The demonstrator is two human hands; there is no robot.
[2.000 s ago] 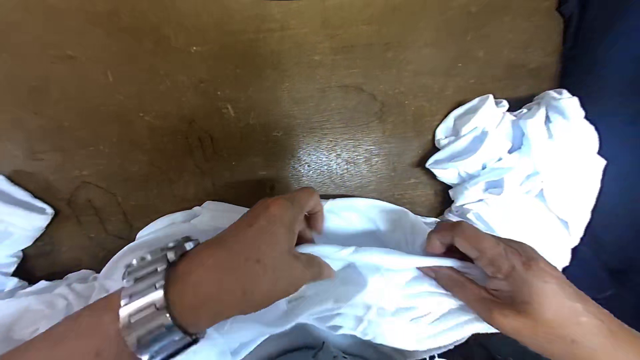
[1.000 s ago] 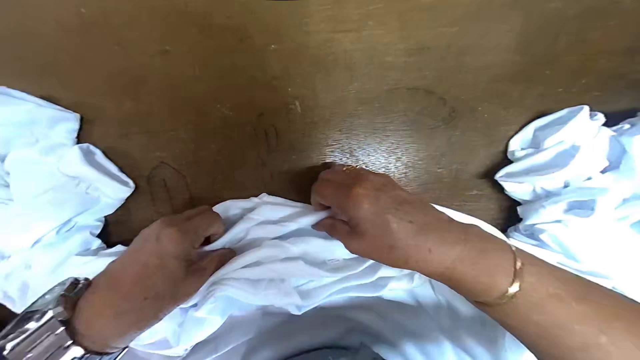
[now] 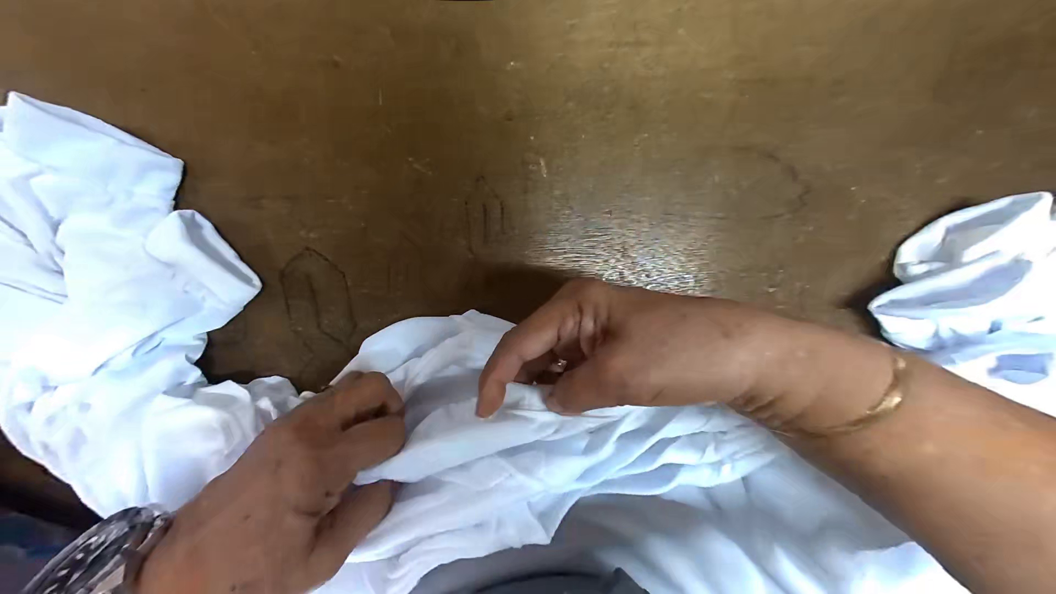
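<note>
White fabric [image 3: 495,462], gathered in folds, lies along the near edge of a brown wooden table. At the lower left my left hand [image 3: 305,478], with a metal-band watch at the wrist, pinches a fold between thumb and fingers. My right hand [image 3: 594,355], wearing a ring and a gold bracelet, is to the right and a little farther up; its thumb and index finger hold the upper edge of the cloth. Some fingertips of both hands are hidden by the cloth or by other fingers.
Bunched white cloth [image 3: 107,247] is heaped on the left, joining the gathered part. Another white bundle [image 3: 982,289] lies at the right edge. The wooden tabletop [image 3: 495,124] bears scratched or drawn marks. A small dark grey piece [image 3: 561,584] shows at the bottom.
My hands have shifted along the fabric, and more of the left cloth shows than two seconds ago. Since one second ago, my right hand has come nearer my left. The view has shifted.
</note>
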